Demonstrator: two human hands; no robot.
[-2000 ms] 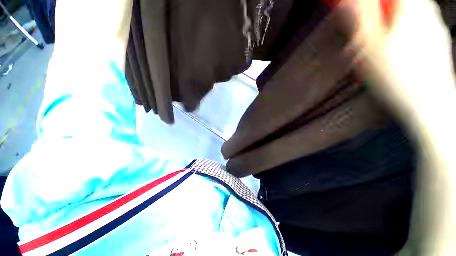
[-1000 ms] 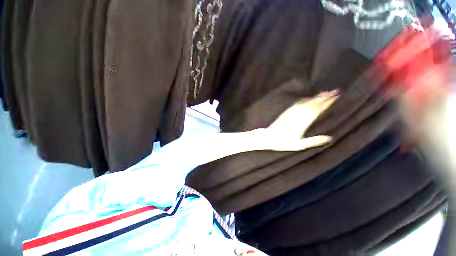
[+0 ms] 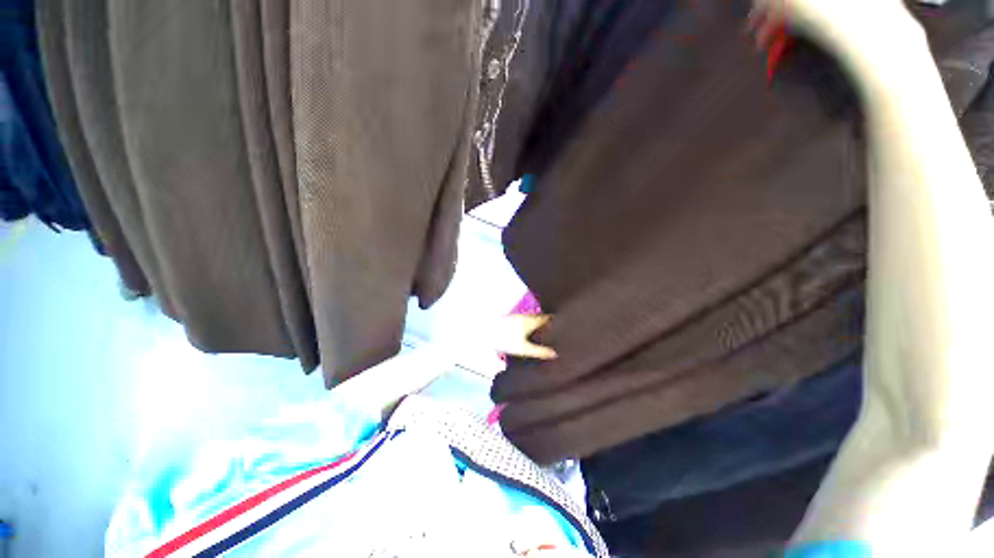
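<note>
Brown garments (image 3: 698, 218) hang close together in front of me, with a pale wavy trim (image 3: 487, 120) down one front edge and small round dots beside it. My left hand (image 3: 531, 336) is at the lower edge of the right-hand brown pieces; its fingers are partly hidden by the cloth, so its grip cannot be told. My right hand (image 3: 779, 16) is at the top right, cut by the frame edge, around a small red handle (image 3: 777, 46) against the brown cloth. The tool's tip cannot be made out.
More brown garments (image 3: 196, 196) hang at the left, with dark blue cloth (image 3: 38, 142) beyond them. Black or navy pieces (image 3: 708, 441) hang low right. Bits of magenta cloth (image 3: 528, 304) show near my left hand. A pale floor (image 3: 65, 360) shows at the left.
My left hand has moved from across the brown cloth down and left to its lower edge. My right hand with the red handle has moved up and left.
</note>
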